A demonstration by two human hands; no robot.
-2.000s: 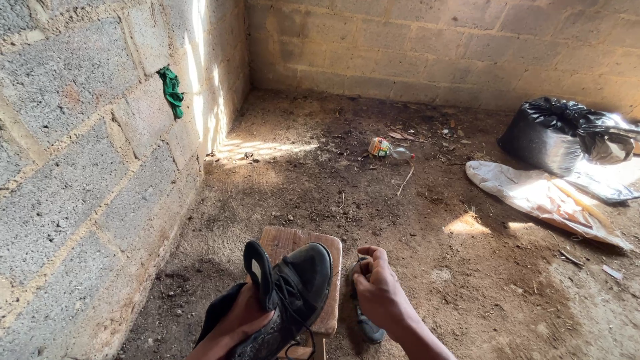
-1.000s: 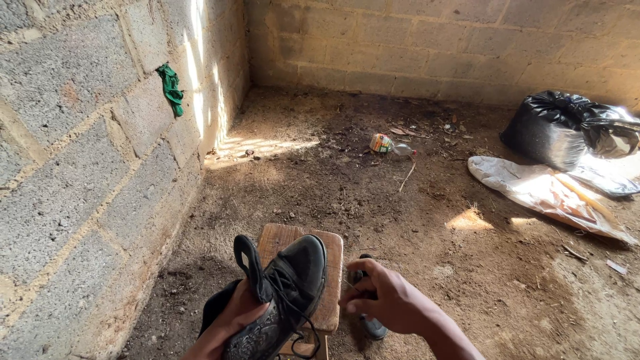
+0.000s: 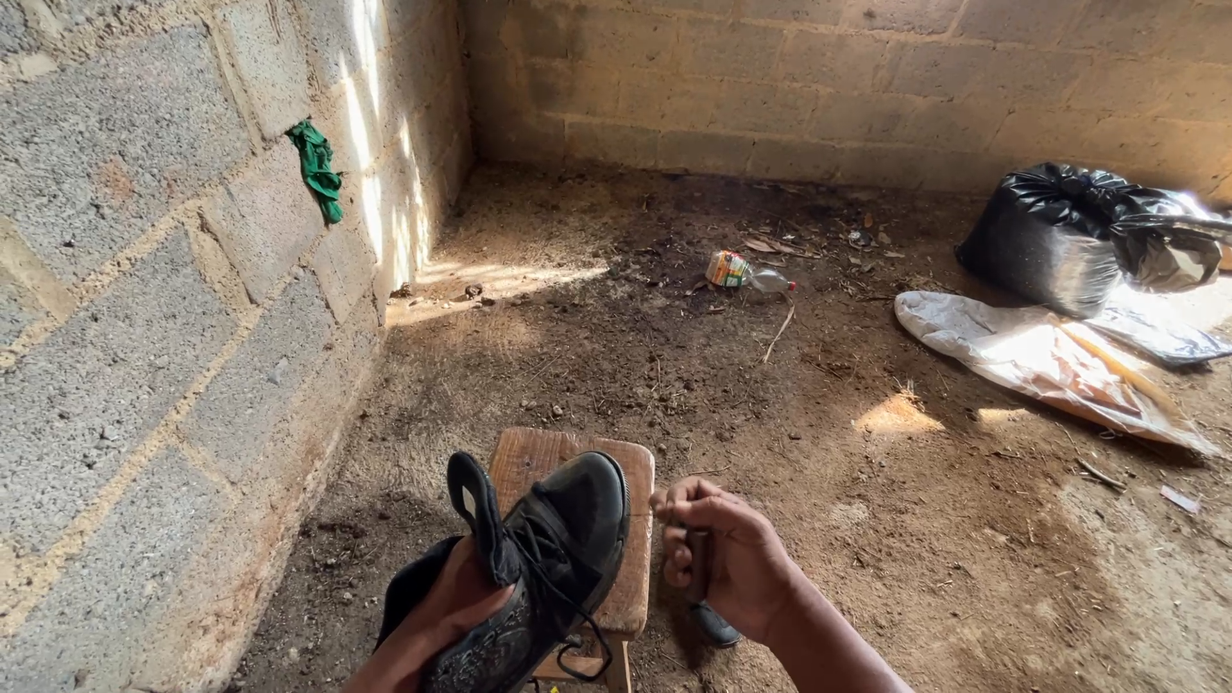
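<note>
My left hand [image 3: 467, 597] grips a black lace-up shoe [image 3: 577, 510] by its opening, with the tongue standing up and the laces hanging loose. The toe of the shoe lies over a small wooden stool [image 3: 630, 577]. Just right of the stool, my right hand [image 3: 722, 549] has its fingers curled around a dark, narrow object [image 3: 698, 565], too hidden to name. Below that hand, a dark rounded thing [image 3: 714, 626], perhaps the toe of another shoe, shows near the floor.
A concrete block wall [image 3: 269, 385] runs along the left, with a green cloth [image 3: 316, 171] stuck in it. On the dirt floor lie a plastic bottle [image 3: 756, 277], a white sack [image 3: 1039, 361] and a black plastic bag [image 3: 1049, 241].
My right hand has shifted a little and turned, its fingers now curled near the stool's right edge. My left hand still holds the shoe over the stool.
</note>
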